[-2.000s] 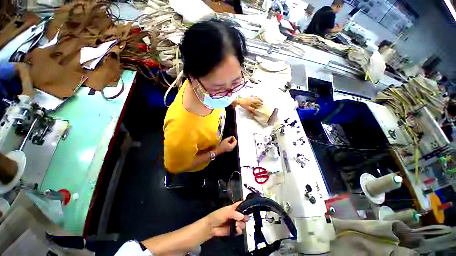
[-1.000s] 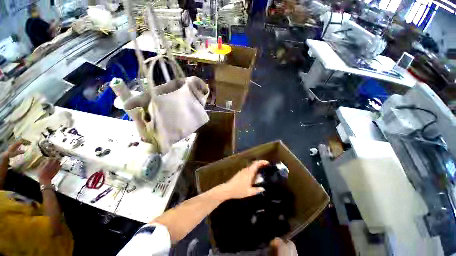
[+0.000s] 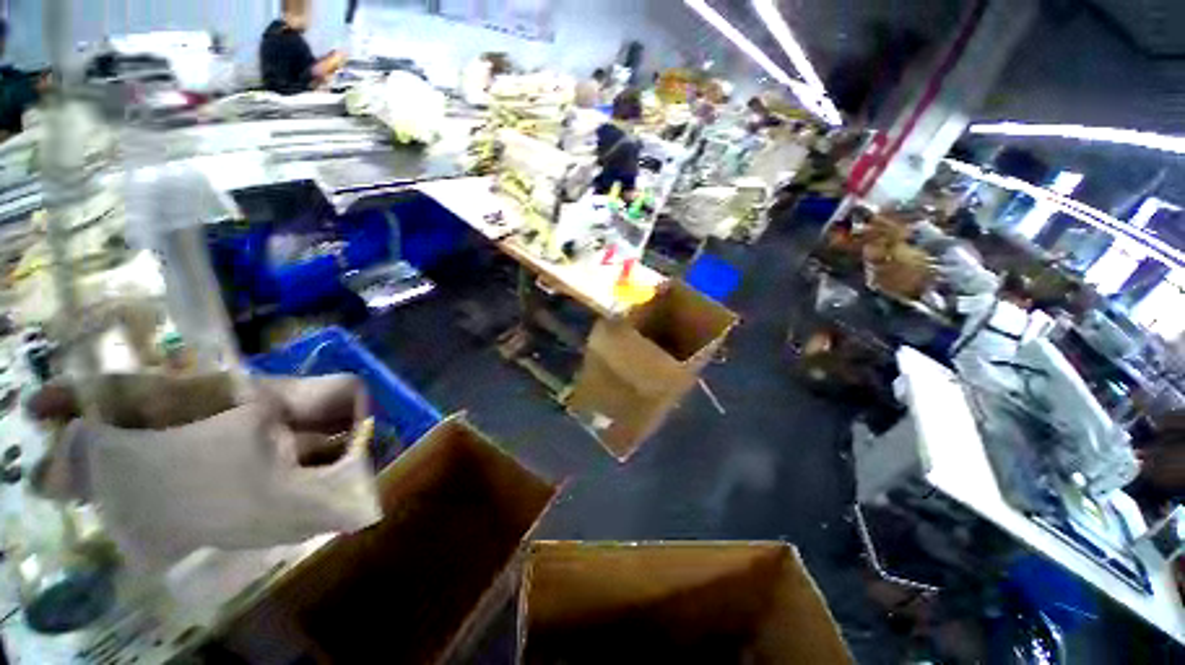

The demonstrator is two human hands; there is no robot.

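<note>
Neither of my hands is in the picture. An open brown carton point(image 3: 676, 585) lies nearest at the bottom centre, cut off by the lower edge. Its inside is dark, and I cannot tell what is in it. A second open carton point(image 3: 455, 520) stands beside it on the left, also dark inside. A beige tote bag point(image 3: 221, 474) hangs at the left, blurred, over a white sewing table.
A third open carton point(image 3: 637, 390) stands on the dark floor by a table end with a yellow disc point(image 3: 633, 294). A blue bin point(image 3: 357, 377) is at the left. White sewing tables point(image 3: 962, 455) line the right. A person in black point(image 3: 289, 55) is at the back left.
The view has swung up and turned along the aisle. My hands, seen at the carton of black headbands, have left the picture. The seated person in yellow is also out of view.
</note>
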